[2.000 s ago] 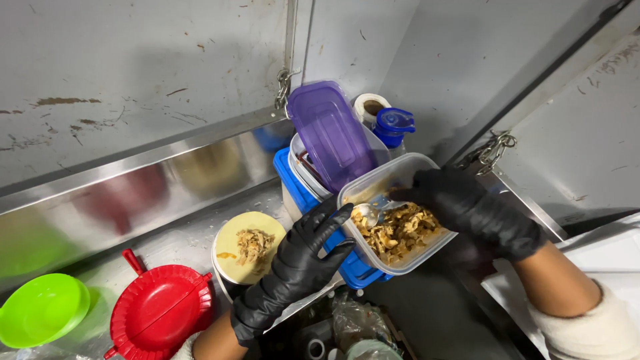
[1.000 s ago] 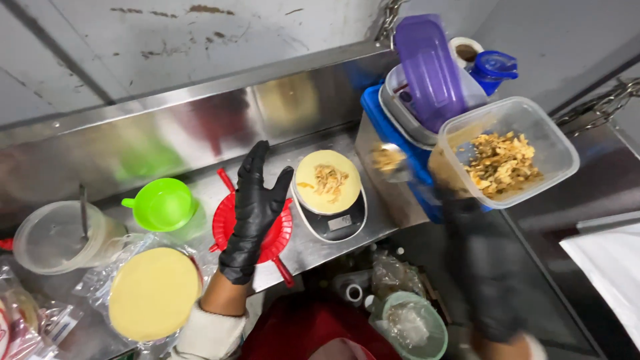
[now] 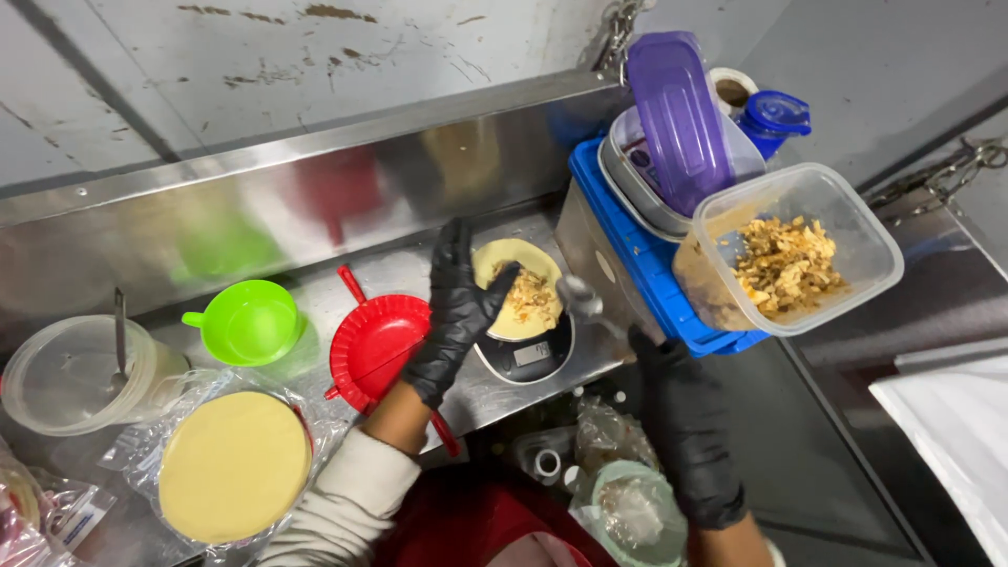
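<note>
Black gloves cover both hands. My right hand (image 3: 685, 425) holds a metal spoon (image 3: 583, 299), blurred, its bowl at the right edge of a dough disc (image 3: 504, 252). Shredded filling (image 3: 531, 299) lies on that disc, which rests on a black digital kitchen scale (image 3: 543, 358). Over the disc's left edge is my left hand (image 3: 465, 307), fingers spread and holding nothing; whether it touches the dough I cannot tell. Beneath that forearm is a red plastic dumpling press (image 3: 382, 339), lying unfolded. A clear plastic container (image 3: 835, 189) of filling (image 3: 787, 264) stands at the right.
A blue-lidded box (image 3: 598, 228) supports plastic tubs and a purple lid (image 3: 681, 118). Leftward are a green cup (image 3: 250, 323), a clear tub (image 3: 75, 374) with a utensil, and stacked dough discs (image 3: 235, 466) on plastic. A steel backsplash (image 3: 291, 189) lines the counter's rear; a bin (image 3: 642, 512) stands below.
My right hand has left the filling container and brought the spoon to the dough on the scale. My left hand has moved from the container to the disc's left side. More filling lies on the disc.
</note>
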